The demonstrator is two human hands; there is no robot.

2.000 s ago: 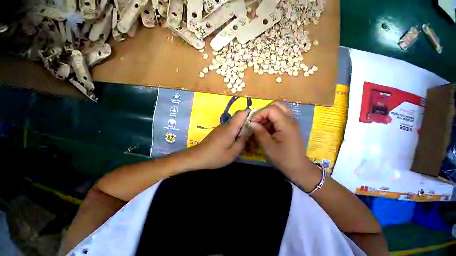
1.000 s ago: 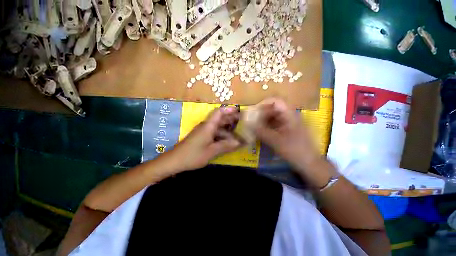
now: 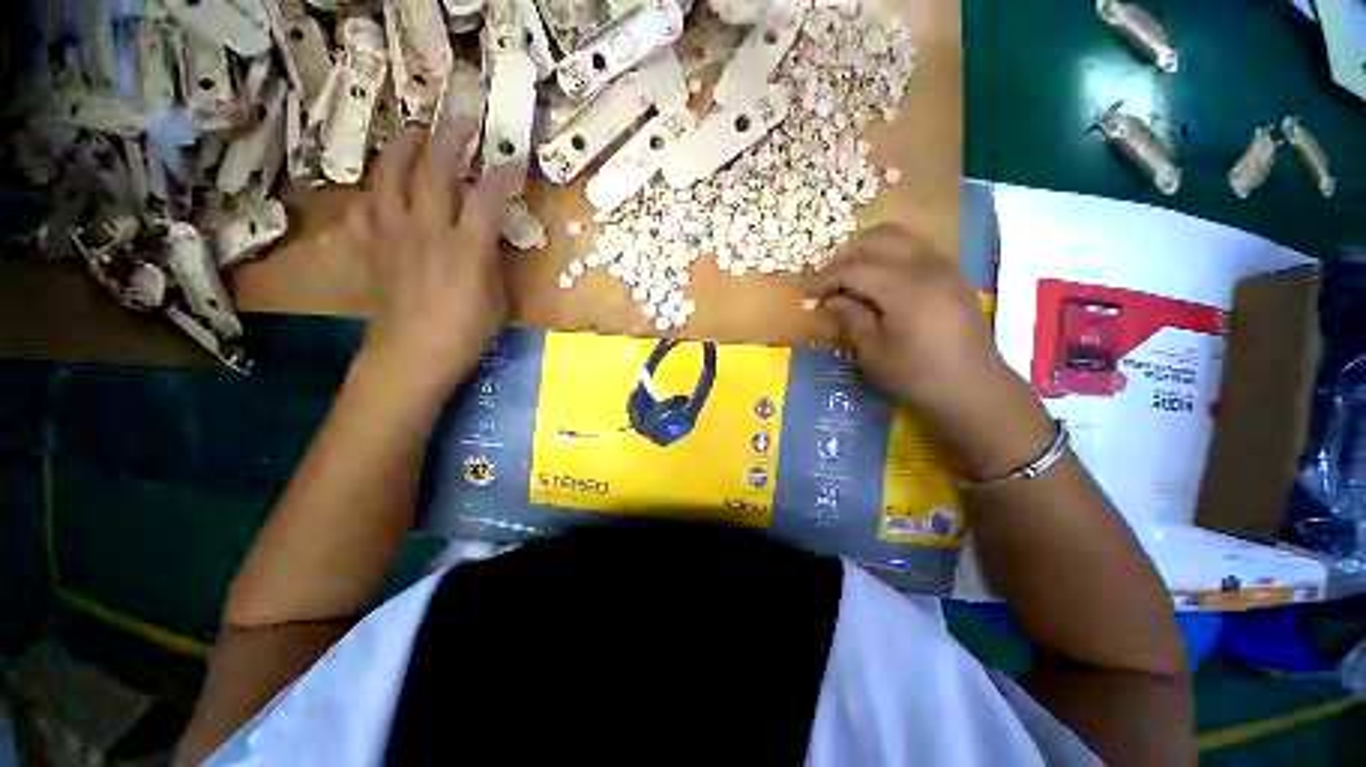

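Observation:
Beige elongated housings (image 3: 510,105) lie heaped at the upper left on brown cardboard. My left hand (image 3: 435,240) is at the heap's near edge, its fingertips over a housing; whether it grips one I cannot tell. Small round cream pieces (image 3: 779,210) lie in a loose pile right of the housings. My right hand (image 3: 906,315) is at the pile's lower right, fingers bent, with a small pale spot at the fingertips; its hold is unclear. The grey and yellow headset carton (image 3: 599,405) lies uncovered between my forearms.
Several single housings (image 3: 1139,150) lie on the green bench top (image 3: 1049,90) at the upper right. A white printed sheet (image 3: 1034,240) lies right of the carton, with a small brown box (image 3: 1258,405) and a clear plastic bag (image 3: 1333,450) on its right side.
My hands have parted from above the carton. The left moved up to the housings, the right to the round pieces. Another housing shows on the green surface at upper right.

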